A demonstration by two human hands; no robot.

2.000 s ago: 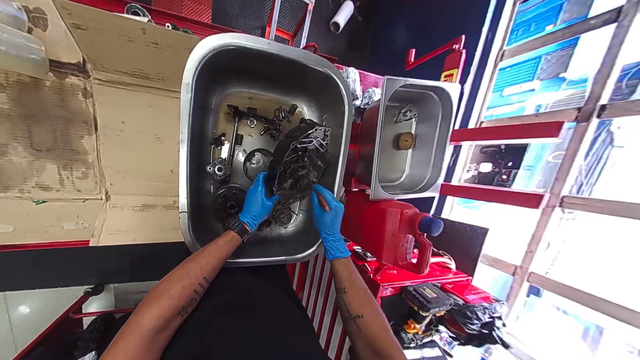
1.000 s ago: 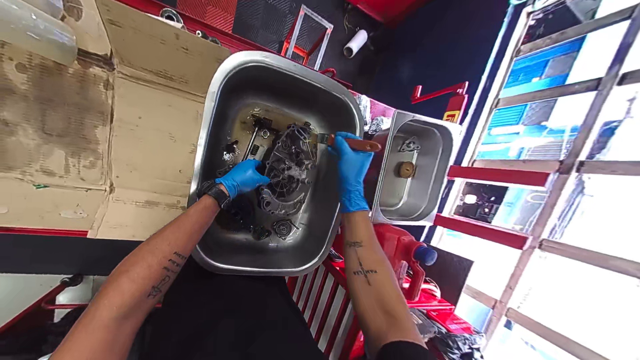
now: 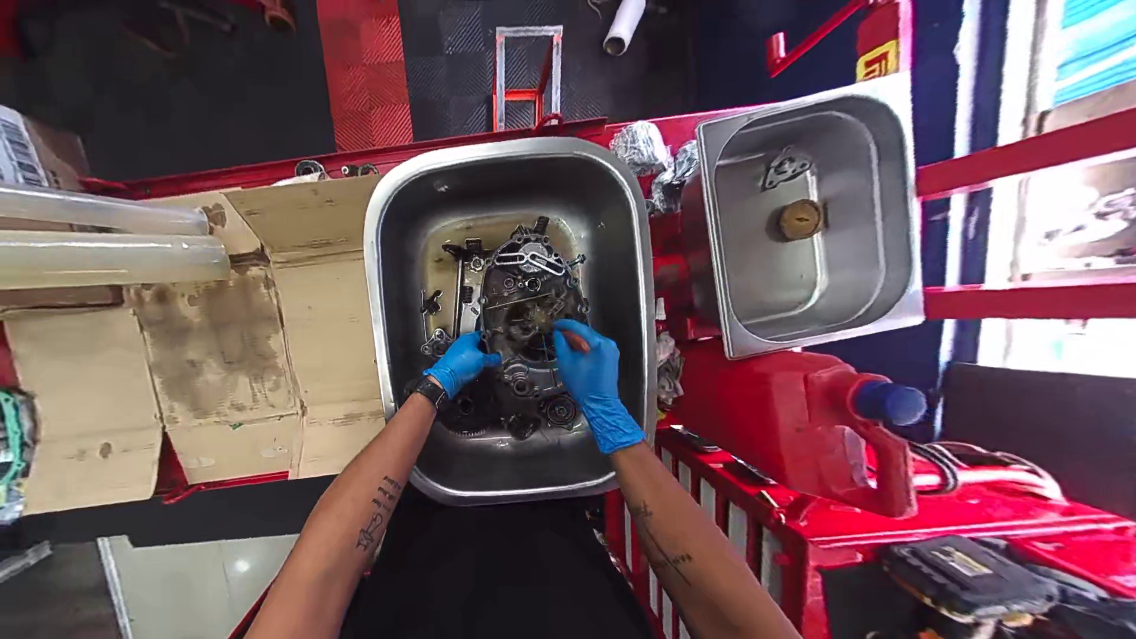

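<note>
A dark metal engine casing (image 3: 532,306) lies in a stainless steel sink basin (image 3: 510,475) with murky liquid at its bottom. My left hand (image 3: 463,362), in a blue glove, grips the casing's lower left edge. My right hand (image 3: 587,364), also gloved in blue, is closed around a brush by its brown handle (image 3: 575,339), over the middle of the casing; the bristles are hard to make out. Small metal parts (image 3: 432,303) sit left of the casing. Near the basin's lower end are a toothed gear (image 3: 466,417) and a round metal part (image 3: 559,410).
A smaller steel basin (image 3: 737,266) at the right holds a gasket-shaped metal part (image 3: 785,169) and a round brown piece (image 3: 800,219). Below it stands a red plastic jug (image 3: 754,417) with a blue cap. Stained cardboard (image 3: 213,355) and clear plastic rolls (image 3: 115,257) lie at the left.
One second ago the brush was at the casing's upper right, its handle pointing right; my right hand has moved with it over the casing's middle. My left hand remains at the casing's left side.
</note>
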